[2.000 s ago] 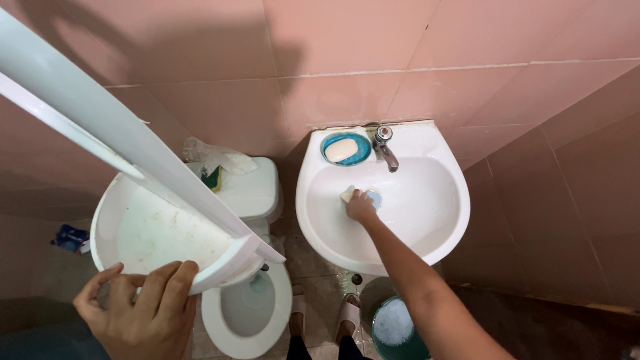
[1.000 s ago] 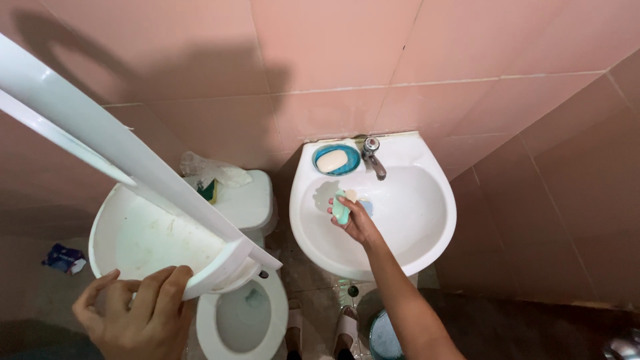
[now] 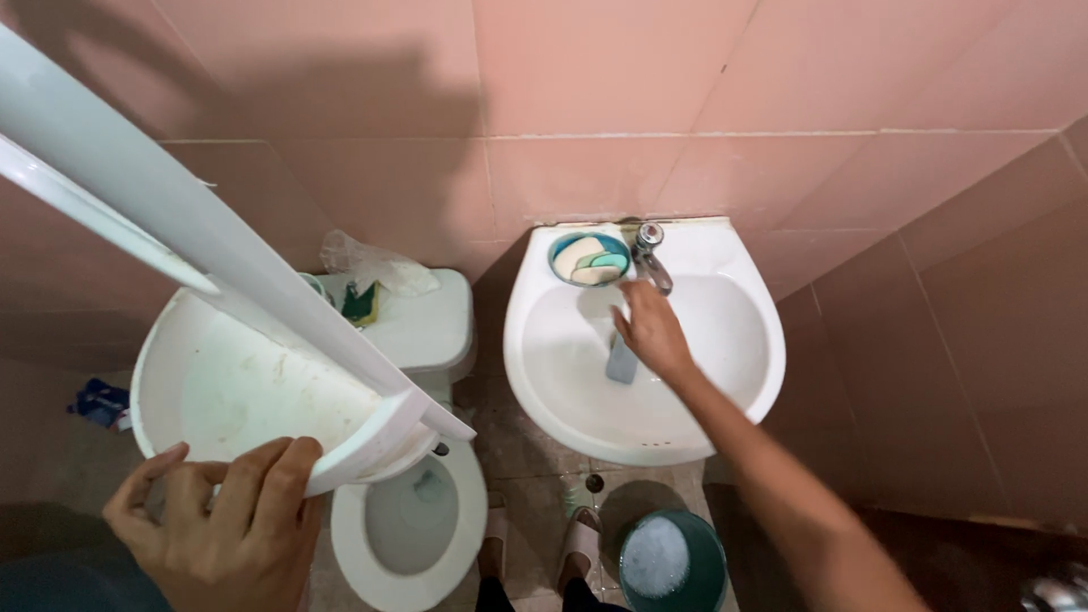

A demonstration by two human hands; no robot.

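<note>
My left hand [image 3: 229, 510] grips the rim of a white plastic corner shelf [image 3: 255, 374], whose basin-like tray has brownish stains. Over the white sink [image 3: 561, 408], my right hand [image 3: 650, 327] is empty, its fingers partly curled, just below the blue soap dish [image 3: 558, 240]. Several soap pieces lie in that dish: a larger cream bar [image 3: 576, 255], a green piece [image 3: 610, 262] and a smaller cream piece [image 3: 597, 274]. Partly hidden by the hand, a grey-blue piece [image 3: 622, 364], perhaps soap, lies in the sink bowl.
A metal faucet [image 3: 653, 263] stands beside the dish. On the toilet tank [image 3: 416, 331] lie a green and yellow sponge [image 3: 361, 304] and a clear plastic bag [image 3: 387, 265]. Below are the toilet bowl [image 3: 412, 518], a green bucket of sudsy water [image 3: 705, 561] and a floor drain [image 3: 594, 483].
My right hand has let go of the soap pieces it held a second ago and moved up toward the faucet. Those pieces now lie in the dish. My left hand stays on the shelf.
</note>
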